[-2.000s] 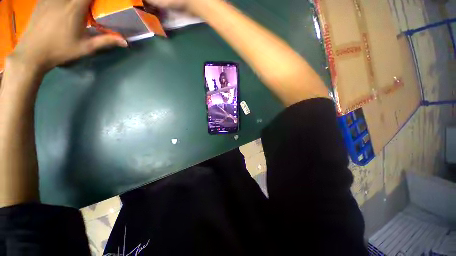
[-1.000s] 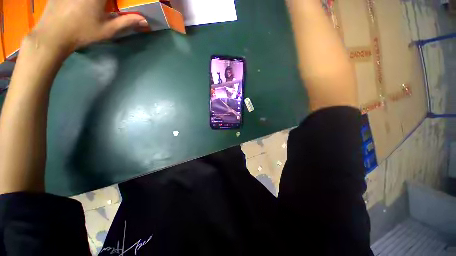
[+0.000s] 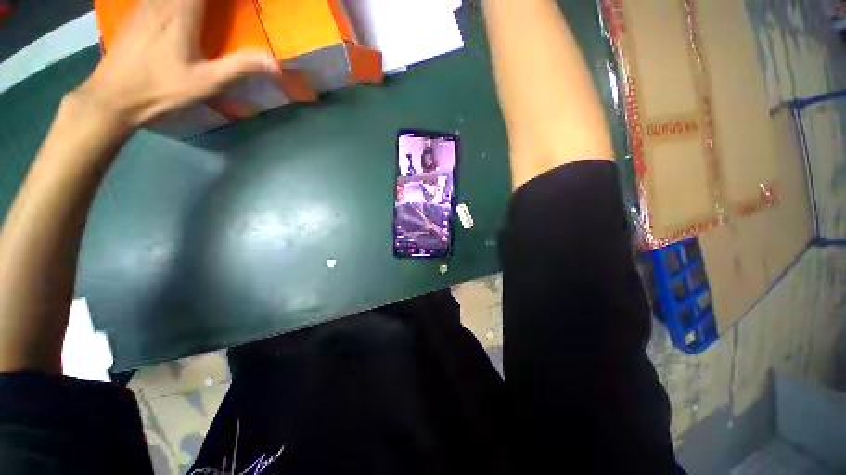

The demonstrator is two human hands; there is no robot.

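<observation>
Orange-topped product boxes [image 3: 301, 32] with white-grey sides stand in a tight row at the top left of the green bench [image 3: 278, 306]. A white end flap [image 3: 408, 32] sticks out flat from the right end of the row. My left hand [image 3: 167, 70] lies over the boxes with its thumb stretched to the right across them. Its fingertips are cut off by the top edge, so a grip cannot be made out. My right forearm reaches up to the top edge, and my right hand is out of the picture.
A smartphone [image 3: 425, 195] with a lit screen lies on the bench, a small white label [image 3: 465, 215] beside it. White scraps lie nearby. A brown corrugated carton [image 3: 677, 102] and a blue plastic crate [image 3: 685, 292] are at the right. White pieces [image 3: 85, 343] show at the bench's left edge.
The box row and its white flap show further right and lower, with more boxes in view. My right forearm has moved left. The camera view has shifted. White pieces now show at the left.
</observation>
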